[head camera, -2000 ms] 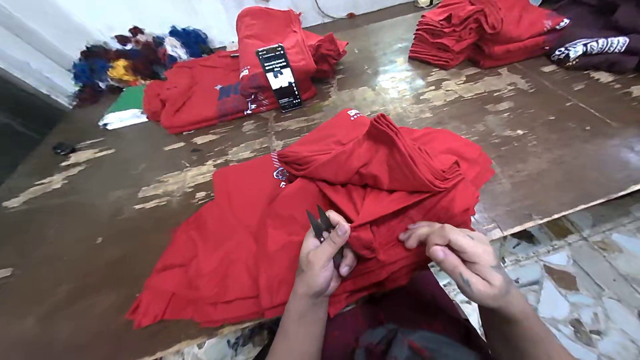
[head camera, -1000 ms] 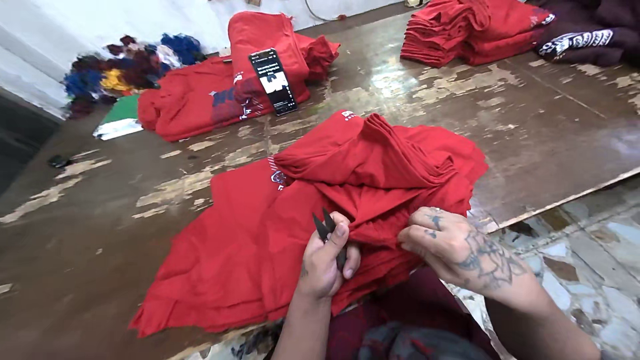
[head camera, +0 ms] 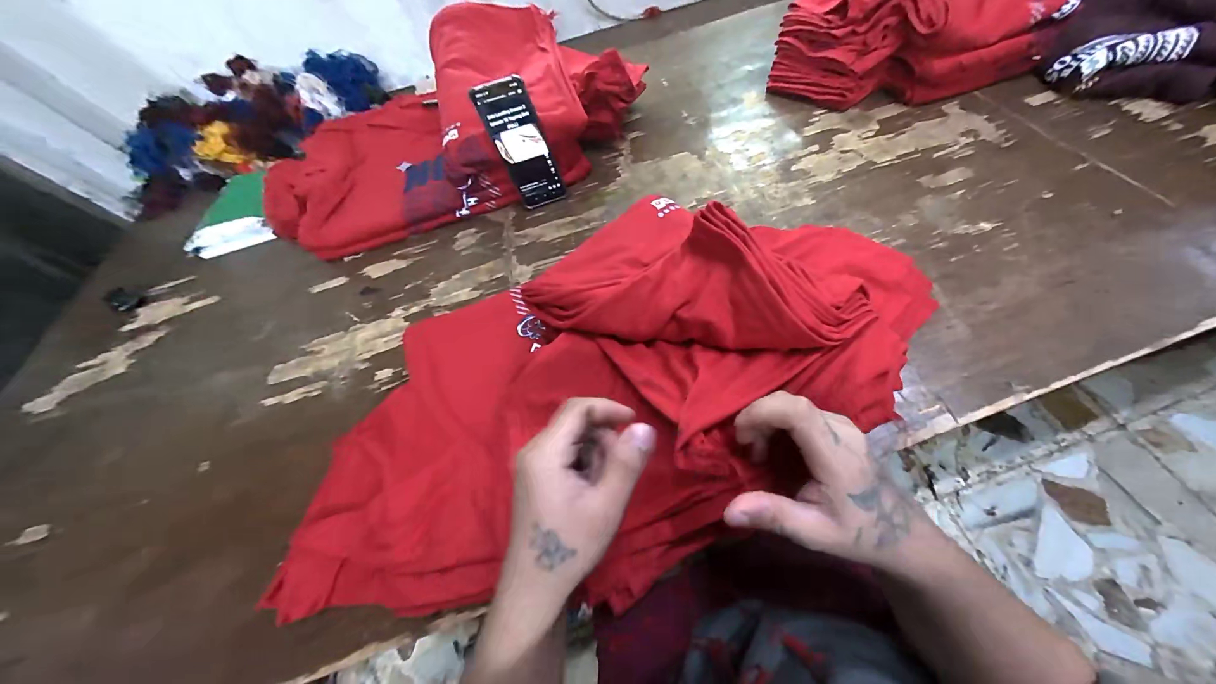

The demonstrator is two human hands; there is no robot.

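Note:
A stack of red printed fabric garments (head camera: 456, 399) lies in loose folds at the near edge of the table. Over its lower middle is my left hand (head camera: 579, 484), its fingers curled and thumb raised; a dark spot shows inside the curl, and whether the thread snips are in there I cannot tell. To the right, my right hand (head camera: 817, 484) hovers at the bunched cloth with thumb and fingers apart, nothing visible between them. The upper part of the stack is folded back in a thick red bundle (head camera: 722, 285).
A phone (head camera: 518, 142) with a lit screen leans on another red garment pile (head camera: 370, 180). Left of that are green and white cloth (head camera: 233, 214) and a heap of coloured yarn (head camera: 247, 123). More red garments (head camera: 883, 47) and dark ones (head camera: 1130, 57) lie at the upper right of the worn wooden table (head camera: 1045, 237).
The dark snips seen pointing up from my left hand in both earlier frames no longer show. My right hand's fingers, closed at the cloth a second ago, have spread.

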